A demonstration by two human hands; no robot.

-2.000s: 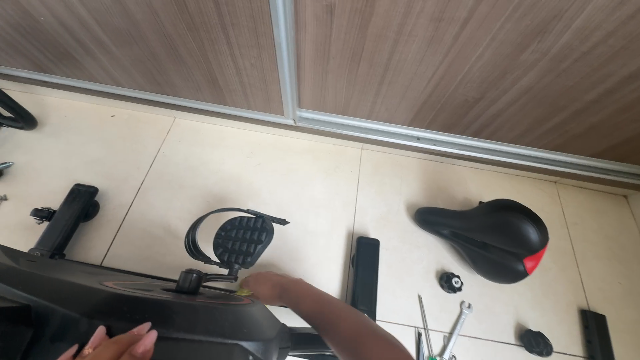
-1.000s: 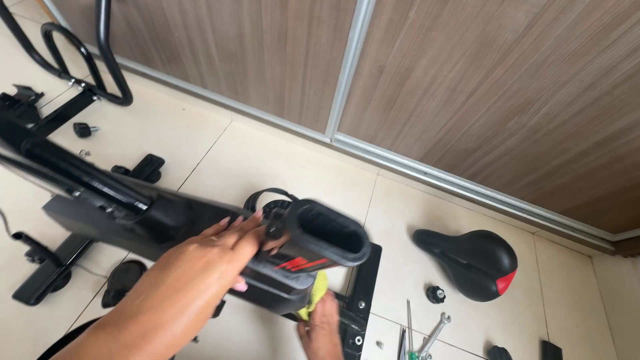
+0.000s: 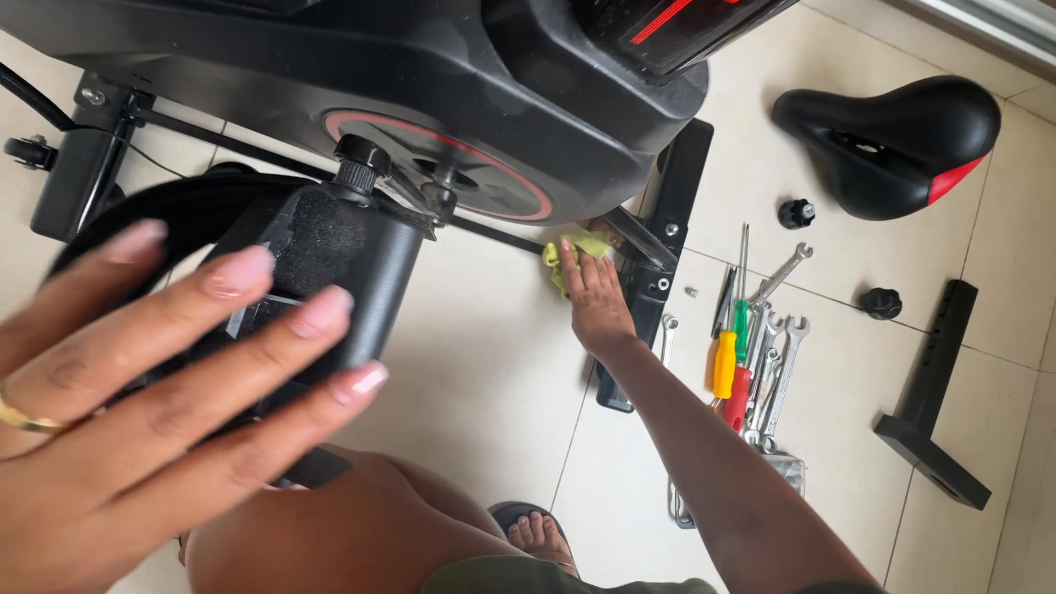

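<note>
A yellow-green cloth [image 3: 577, 252] lies under the fingers of my right hand [image 3: 601, 301], which presses it by the lower frame of a black exercise bike [image 3: 396, 91], close to the floor stabilizer bar [image 3: 681, 186]. My left hand [image 3: 181, 388] is raised near the camera with its fingers spread, and nothing shows in it. Behind its fingertips is the bike's pedal [image 3: 330, 256], joined to the crank in front of a round cover with a red ring. Whether the left hand touches the pedal I cannot tell.
Screwdrivers [image 3: 724, 363] and several wrenches [image 3: 792, 363] lie on the tiled floor right of my forearm. Farther right are a black and red saddle [image 3: 899, 148], two black knobs [image 3: 797, 214] [image 3: 880, 304] and a black seat post [image 3: 936, 371]. My sandalled foot [image 3: 540, 532] stands below.
The view has shifted a lot, down onto the near side of the bike. My left hand has left the bike's body, where it lay one second ago. The cloth remains with my right hand.
</note>
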